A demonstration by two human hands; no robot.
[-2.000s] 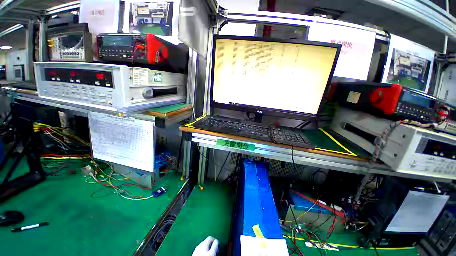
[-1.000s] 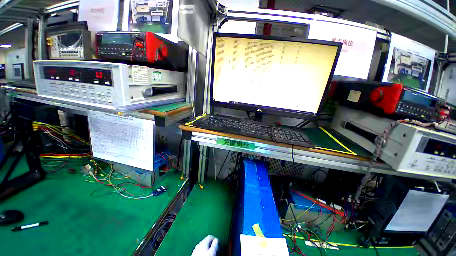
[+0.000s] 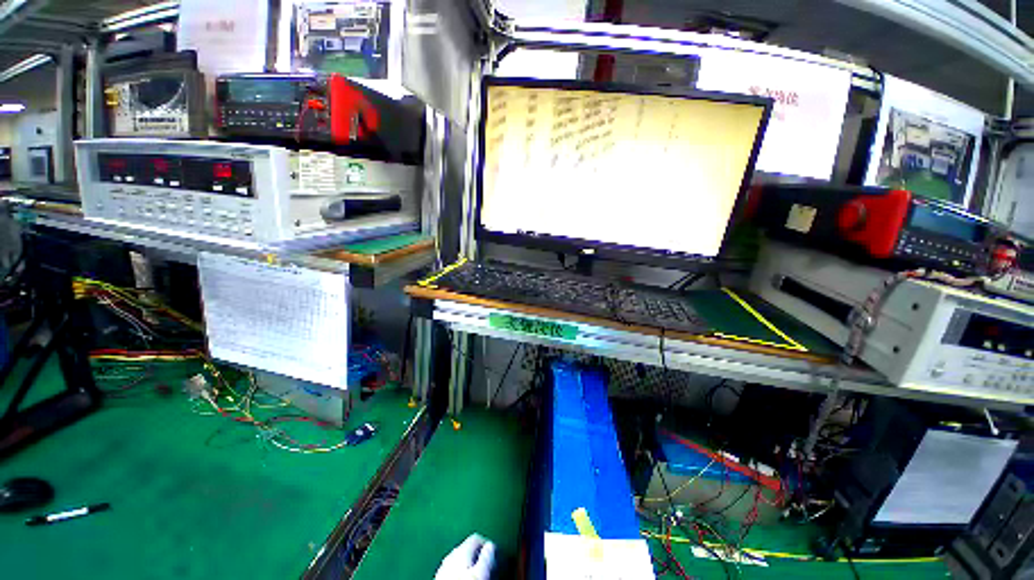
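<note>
A long blue power module (image 3: pixel 587 453) lies lengthwise on the green bench mat (image 3: pixel 471 487), below the monitor shelf. A white paper slip (image 3: pixel 595 557) with a yellow strip lies on its near end, cut off by the bottom edge. My left hand (image 3: pixel 467 560), in a white glove, shows at the bottom edge just left of the module. Only part of it is in view, and whether it holds anything is hidden. My right hand is not in view. The monitor (image 3: pixel 620 170) shows a pale screen with lines of text.
A keyboard (image 3: pixel 578 295) lies on the shelf under the monitor. White meters (image 3: pixel 181 187) stand on both side shelves. Tangled test leads (image 3: pixel 726 510) lie right of the module. A mouse (image 3: pixel 25 494) and a marker pen (image 3: pixel 68 514) lie on the left bench.
</note>
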